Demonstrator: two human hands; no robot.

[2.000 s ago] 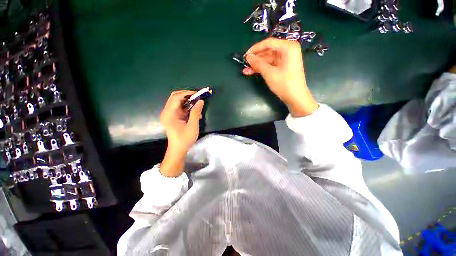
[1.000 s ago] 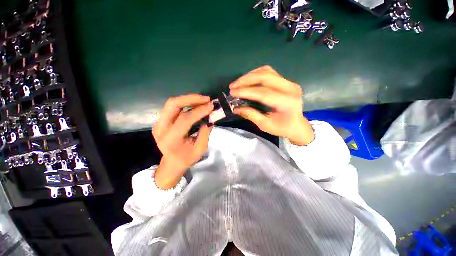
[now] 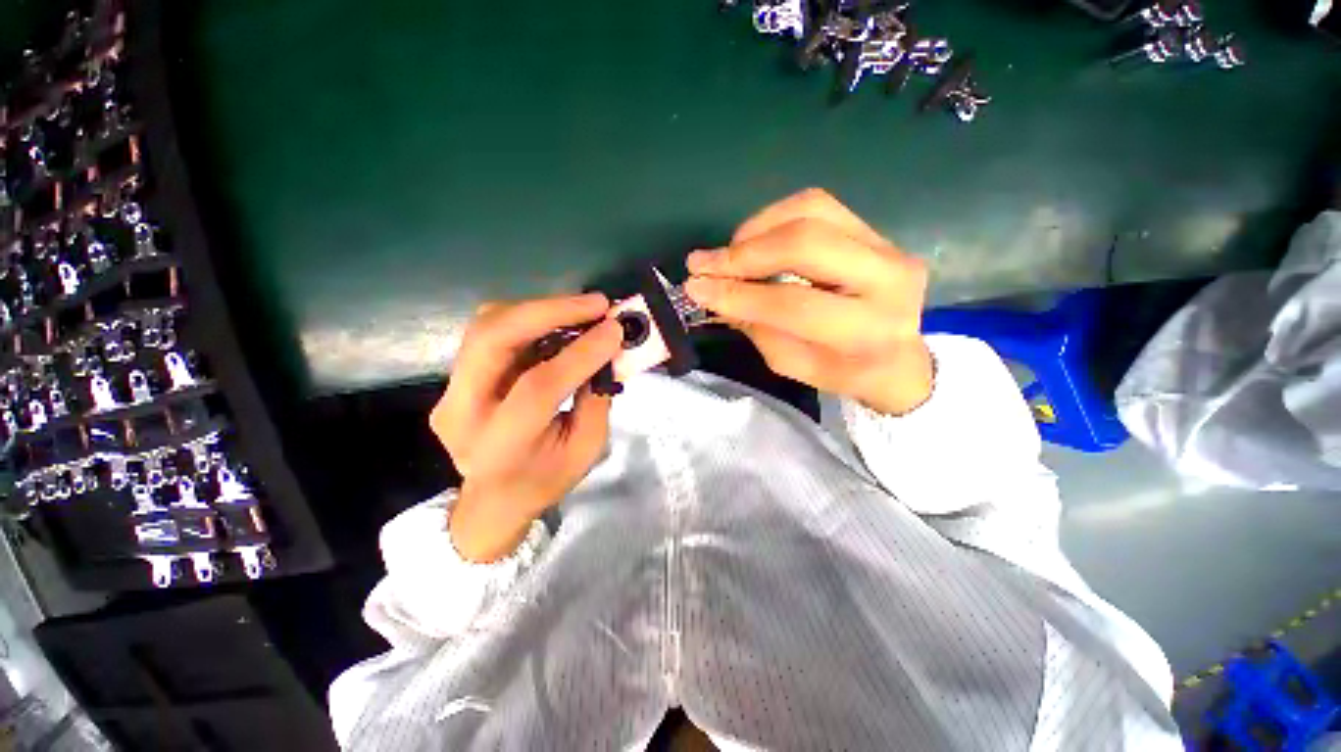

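Note:
My left hand [image 3: 530, 404] holds a small housing [image 3: 643, 347] with a white face and a dark round spot, near the mat's front edge. A narrow black strip [image 3: 671, 315] stands along the housing's right side. My right hand [image 3: 816, 301] pinches a silver bulldog clip [image 3: 691, 304] at the black strip; its handles are partly hidden by my fingers. Whether the clip's jaws are closed on the strip cannot be told.
A large black tray [image 3: 243, 367] with rows of clipped units is at the left, above an empty black tray [image 3: 184, 683]. Loose clips [image 3: 882, 56] lie at the mat's far side, more [image 3: 1188, 37] further right. A blue stool [image 3: 1078, 375] and another person's sleeve [image 3: 1243, 367] are at right.
Since two seconds ago, my right hand has come from near the clip pile to the housing with a clip. Since one second ago, the housing's white face shows more.

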